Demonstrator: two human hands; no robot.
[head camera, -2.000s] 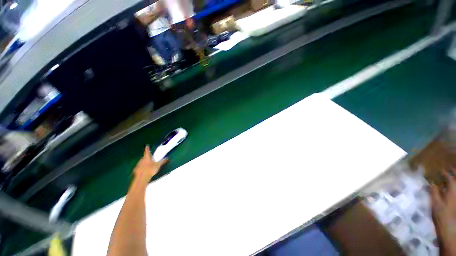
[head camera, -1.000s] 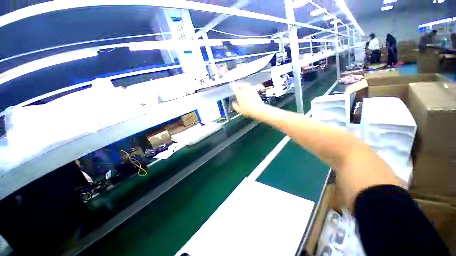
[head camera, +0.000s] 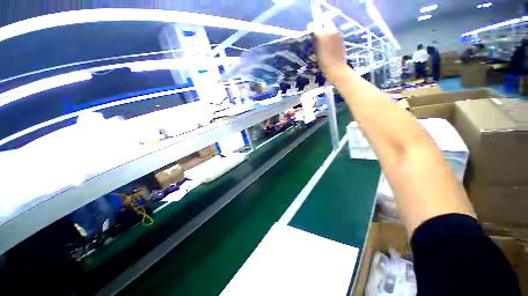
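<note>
My right hand is raised high at the upper middle on an outstretched arm with a black sleeve. It is blurred and grips the edge of a see-through, shiny sheet, which spans the space left of the hand above the shelf; what kind of sheet it is I cannot tell. My left hand is out of the picture. The white bench sheet lies at the bottom middle. An open carton at the bottom right holds plastic-wrapped white items, partly hidden by my arm.
The dark green conveyor runs away to the upper right under an overhead shelf. White stacked trays and large brown cartons stand at the right. A white post rises beside the belt. People are far off.
My right hand has risen from the shelf edge, with the see-through sheet now at it. Two seconds ago a hand was at a white device on the belt; that spot is now out of view.
</note>
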